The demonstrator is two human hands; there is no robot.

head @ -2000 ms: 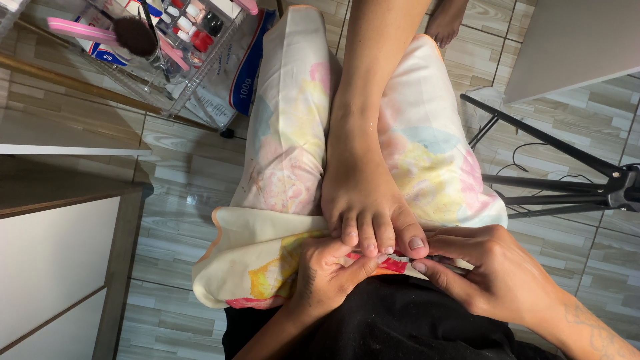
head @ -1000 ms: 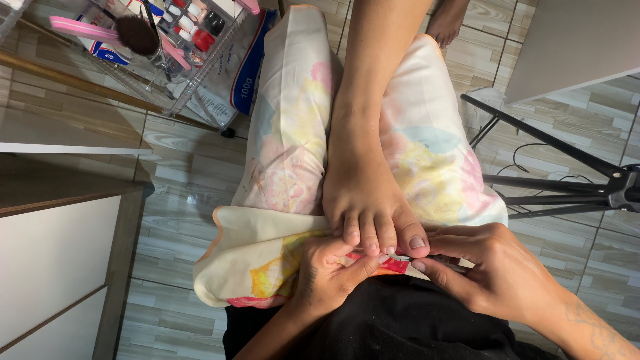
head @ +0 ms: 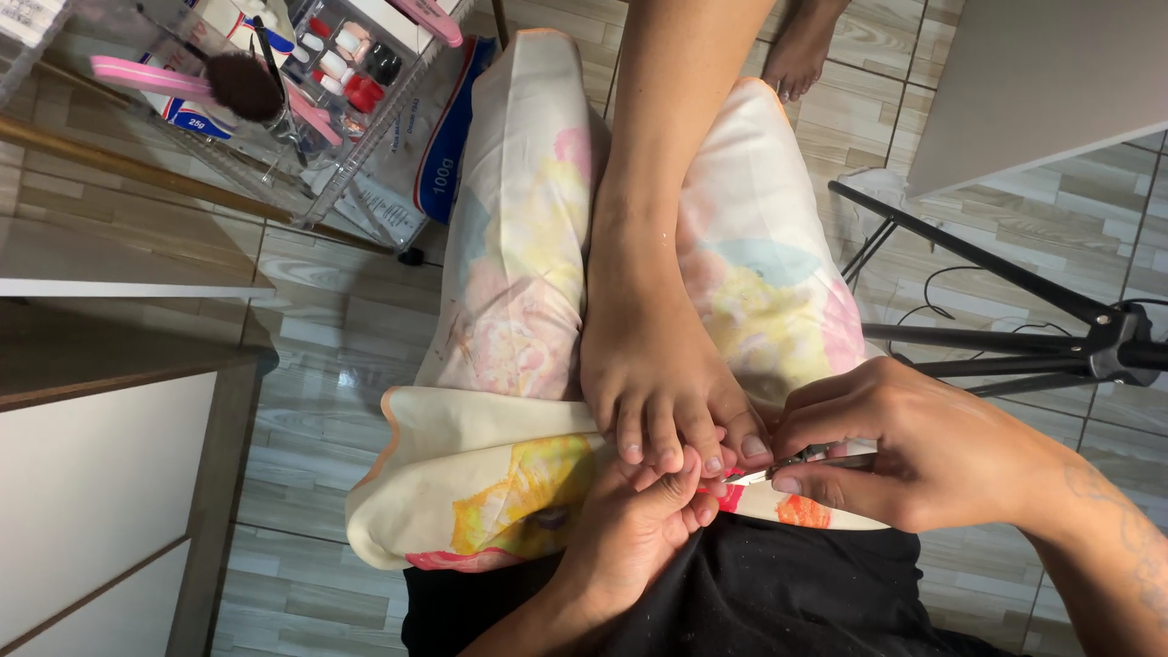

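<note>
Another person's bare foot (head: 648,338) rests on a flower-printed cloth (head: 511,228) spread over my lap. My right hand (head: 894,447) grips a pair of metal cuticle nippers (head: 835,463), with the jaws beside the toe next to the big toe. Below the toes, my left hand (head: 639,529) has its thumb and fingers around the tip of that same toe. Part of the nippers' handles is hidden inside my right hand.
A clear plastic organizer (head: 338,173) at the upper left holds a makeup brush (head: 245,87), pink files and nail samples. Beside it lies a plastic packet (head: 447,137). A black tripod (head: 985,265) stands at the right, near a grey panel (head: 1031,82). A white cabinet (head: 100,493) is at the left.
</note>
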